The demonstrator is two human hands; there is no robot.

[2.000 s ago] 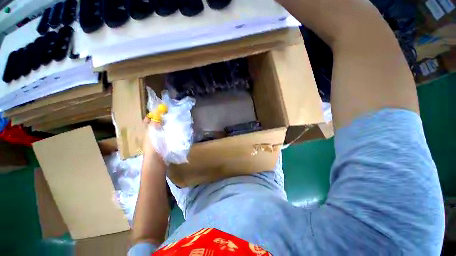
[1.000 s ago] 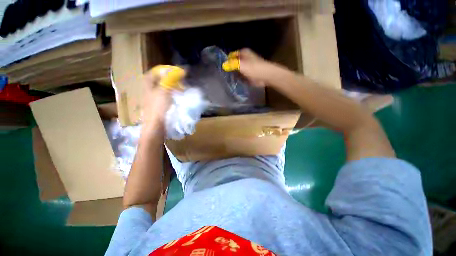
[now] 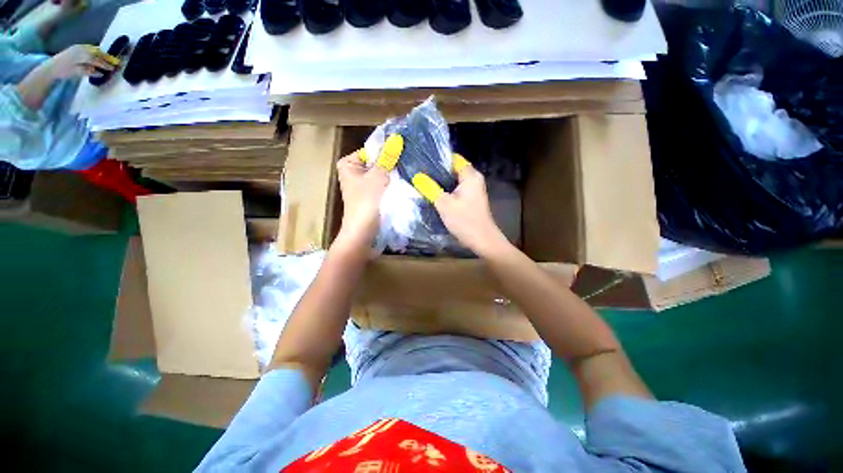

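Note:
My left hand and my right hand, both with yellow finger cots, hold a clear poly bag with a dark part inside, above the open carton. The bag is upright between the hands. My left hand also has whitish crumpled empty bag film bunched under it. The bag hides part of the carton's inside; dark bagged parts show dimly behind my right hand. Black plastic housings lie in a row on the white sheets beyond the carton.
A waste carton with crumpled white bags stands at left. A black bin liner and a white fan guard or basket are at right. Another person's hand touches a housing at upper left. Cardboard layers lie under the sheets.
My right hand has come up and left from inside the carton, bringing the bagged part to my left hand. The view has shifted, showing the rows of housings and the other person.

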